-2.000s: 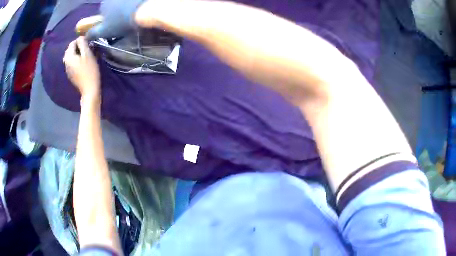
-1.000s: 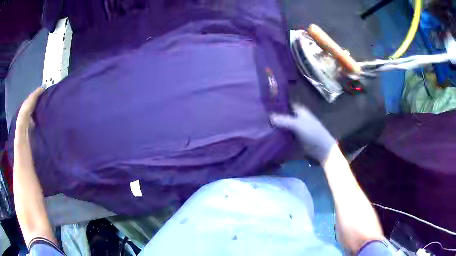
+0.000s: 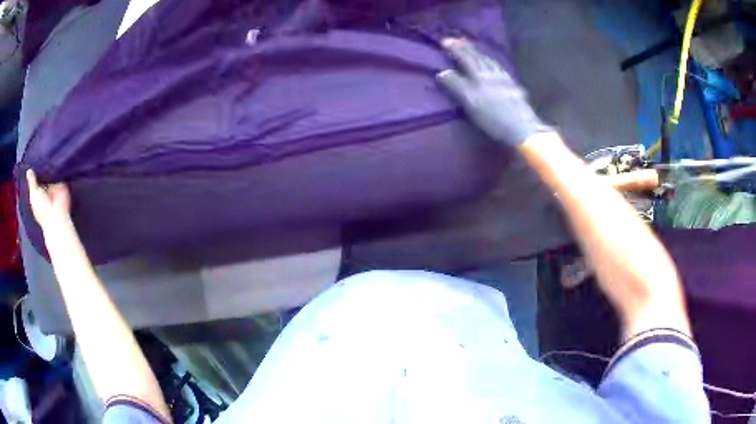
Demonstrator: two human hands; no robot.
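Note:
The deep purple garment (image 3: 207, 116) lies in folds over the back part of the padded form (image 3: 290, 195), whose duller purple front side is bare. My left hand (image 3: 51, 203) is at the left end of the form, at the garment's edge; its fingertips are partly hidden there, so its grip is unclear. My right hand (image 3: 493, 95), in a grey glove, lies on the garment near its right end with fingers spread. The steam iron (image 3: 626, 170) stands at the right, partly hidden behind my right forearm.
Pale cloth (image 3: 249, 281) covers the table's front edge. A yellow hose (image 3: 685, 62) hangs at upper right, and whitish lines run right from the iron. Dark purple garments (image 3: 705, 290) lie at lower right. A cloth-lined bin (image 3: 224, 352) is below the table edge.
The garment has shifted back across the form, uncovering its front side. The small white label is out of sight. My gloved hand has moved up onto the cloth. The iron appears lower and farther right.

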